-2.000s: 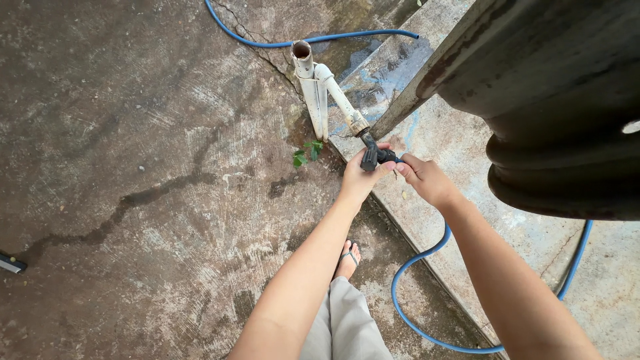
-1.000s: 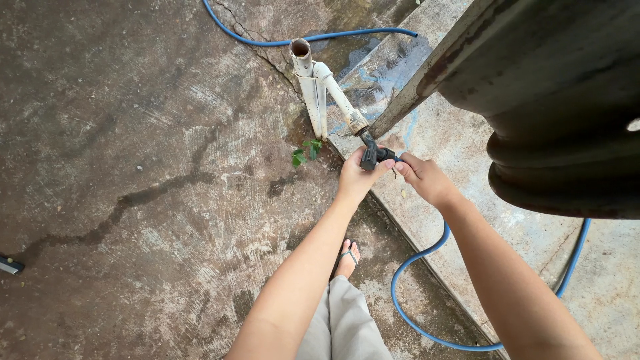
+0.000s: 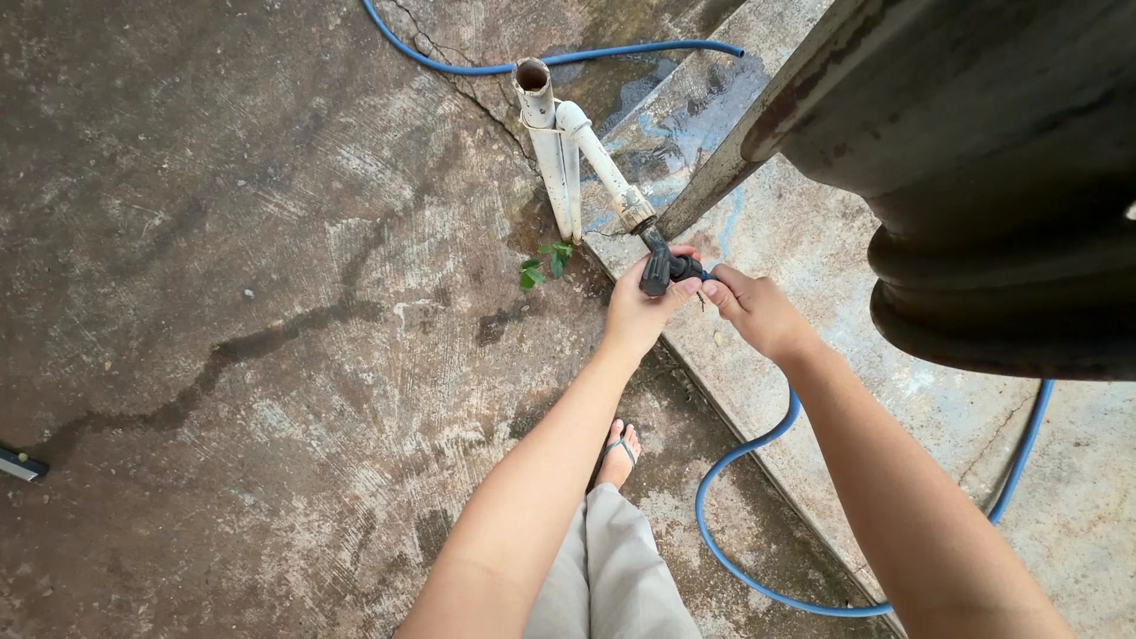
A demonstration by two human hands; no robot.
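A black plastic faucet (image 3: 657,266) sits at the end of a white PVC pipe (image 3: 602,164), which rises beside a thicker, open-topped white pipe (image 3: 546,142). My left hand (image 3: 643,306) is closed around the faucet's outlet, its thumb in front and fingers partly hidden behind. Just to the right, my right hand (image 3: 754,306) pinches the end of a blue hose (image 3: 707,276) at the outlet. How far the hose sits on the outlet cannot be told. From below my right hand the hose loops down and passes behind my right forearm.
A large dark, ridged object (image 3: 994,195) overhangs the right side, beside a slanted post (image 3: 723,182). A raised concrete slab edge (image 3: 710,390) runs diagonally below. Another blue hose length (image 3: 621,53) with a free end lies on wet concrete. A small green plant (image 3: 546,264) grows near the pipes.
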